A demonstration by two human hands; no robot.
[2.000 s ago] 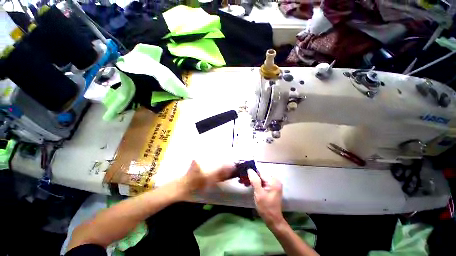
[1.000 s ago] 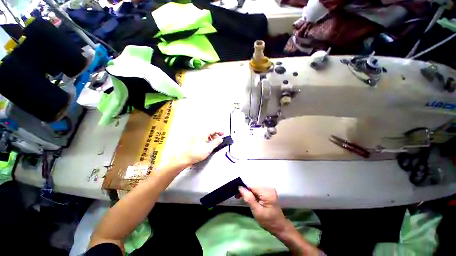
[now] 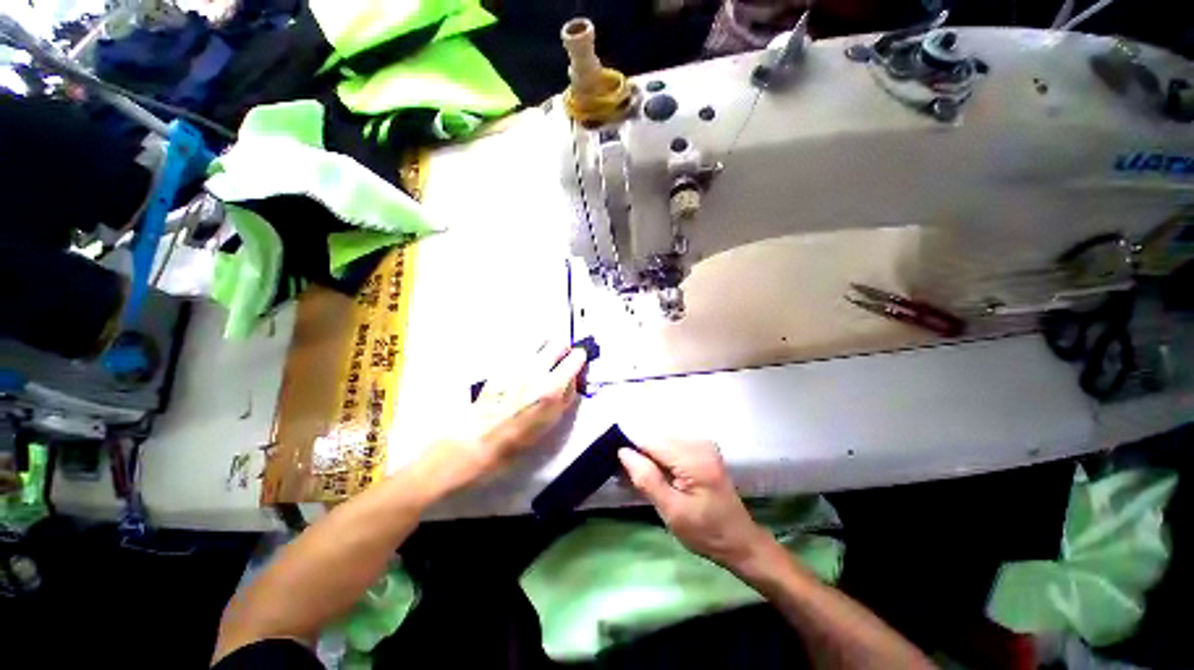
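Observation:
My left hand (image 3: 530, 403) is on the white table left of and below the needle area, its fingertips on a black fabric strip (image 3: 588, 348) that is mostly hidden under the hand. A dark end also shows at the left side of the hand. My right hand (image 3: 681, 487) pinches one end of a second black strip (image 3: 578, 473) at the table's front edge, slanting down to the left. The presser foot and needle area (image 3: 670, 301) of the sewing machine is above and right of my left fingertips, apart from both strips.
Red-handled thread snips (image 3: 924, 313) and black scissors (image 3: 1108, 343) lie at the right. Green and black cut pieces (image 3: 321, 177) lie at the back left, near brown packing tape (image 3: 367, 353). Pale green cloth (image 3: 642, 589) is below the front edge. Black thread cones stand at far left.
Since two seconds ago, my hands have separated; my left hand has reached the strip that lay on the table, and my right hand holds the other. The view has moved closer to the machine.

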